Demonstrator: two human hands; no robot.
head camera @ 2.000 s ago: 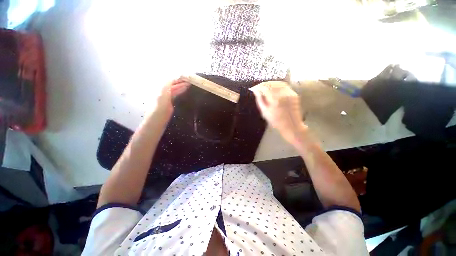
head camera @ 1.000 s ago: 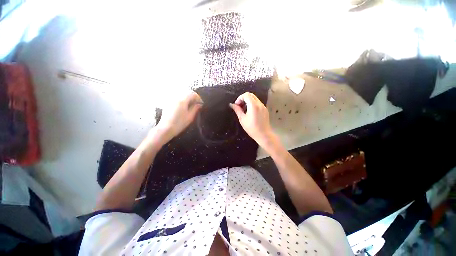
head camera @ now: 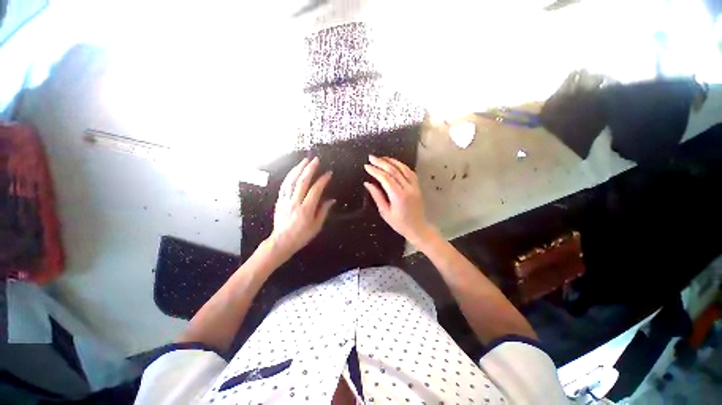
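Observation:
The front panel (head camera: 348, 237), black with white flecks, lies on the white table in front of me, its far part bleached pinkish-white by sun. My left hand (head camera: 302, 204) lies palm down on its left part, fingers spread. My right hand (head camera: 396, 194) lies on its right part, fingers apart. Neither hand grips anything that I can see. A faint edge or mark shows between the hands; I cannot tell which. A patch pocket piece (head camera: 190, 277) with rounded corners lies left of the panel, partly behind my left forearm. A white tailor's chalk (head camera: 462, 134) lies right of the panel.
The ruler (head camera: 127, 143) lies at the left of the table (head camera: 103, 213). A red container (head camera: 32, 202) stands at the left end. Blue-handled snips (head camera: 518, 119) and black fabric scraps (head camera: 625, 115) lie at the right. A red-brown box (head camera: 548, 266) is below the table edge.
The ruler has gone from my left hand to the table's left. The chalk now lies on the table. My hands have gone from pinching at the cloth to lying spread on it.

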